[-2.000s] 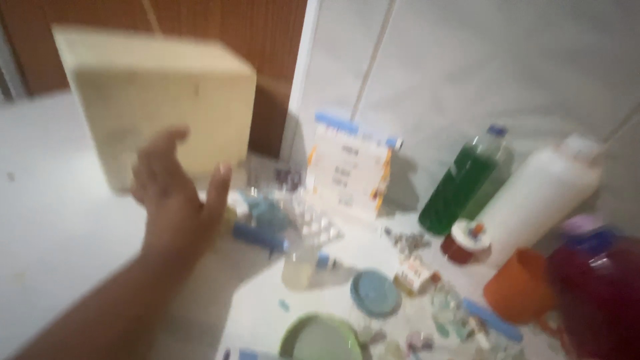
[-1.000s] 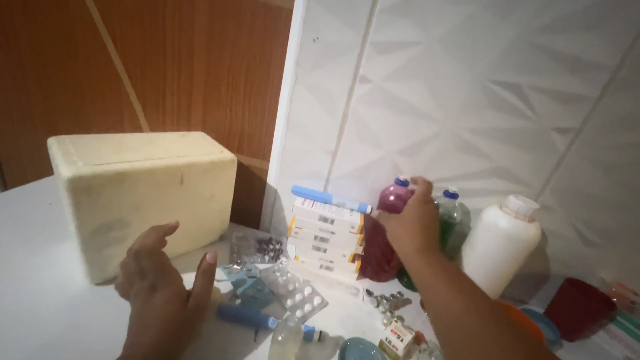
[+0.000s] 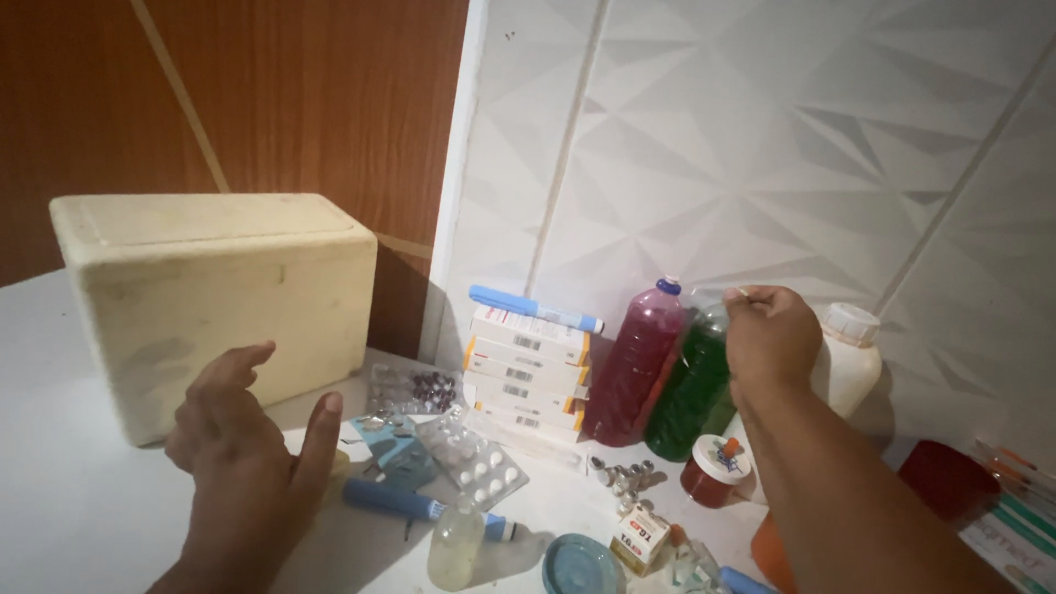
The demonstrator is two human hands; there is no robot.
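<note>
My right hand (image 3: 771,338) is at the top of a plastic bottle of green liquid (image 3: 691,388), fingers pinched at its neck or cap, which they hide. A bottle of dark pink liquid (image 3: 634,371) leans beside it against the wall. My left hand (image 3: 256,450) is raised with its fingers apart and holds nothing, in front of a cream foam box (image 3: 223,322). Between the hands stands a stack of medicine cartons (image 3: 526,371) with a blue injector pen (image 3: 536,308) lying across its top. A white plastic bottle (image 3: 848,363) stands behind my right wrist.
Near the front lie blister packs (image 3: 474,462), another blue pen (image 3: 421,505), a small clear bottle (image 3: 456,544), a blue-green lid (image 3: 582,565), small vials (image 3: 623,478) and a small carton (image 3: 641,538). A white-lidded jar (image 3: 716,470) stands by the right forearm. The tiled wall (image 3: 701,148) is behind.
My right hand has moved right, from the pink bottle's cap to the top of the green bottle. The pink bottle now stands beside the stack, where two seconds ago none stood.
</note>
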